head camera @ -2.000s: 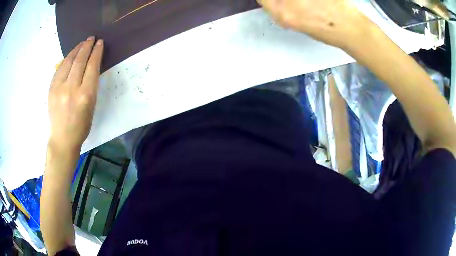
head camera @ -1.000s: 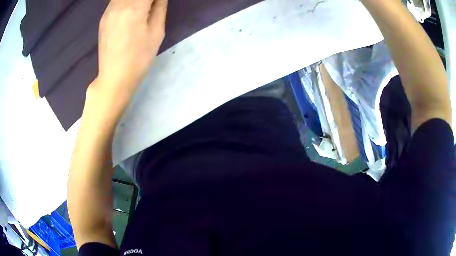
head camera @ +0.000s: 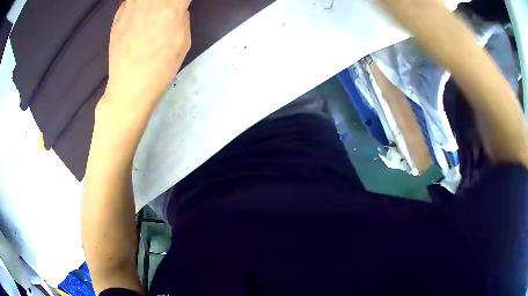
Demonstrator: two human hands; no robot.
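Note:
The dark brown-plum fabric panel (head camera: 63,75) lies on the white table cover (head camera: 231,81) at the upper left, with ridges or folds running along it. My left hand (head camera: 151,40) rests over the panel near its front edge; its fingers are cut off by the top of the picture. A small yellow-orange bit (head camera: 41,141), perhaps the template strip, shows at the panel's left edge. My right forearm reaches up to the top right, and my right hand is cut off by the upper edge. What it holds is hidden.
A blue crate (head camera: 78,282) stands below left. White, blue and brown materials (head camera: 405,115) hang or lie below the table at the right. The green floor (head camera: 370,167) shows between them and my body. The table's front edge curves across in front of me.
My left hand has moved right and up along the panel. More of the panel's ridged left part shows. My right hand has moved up out of the picture.

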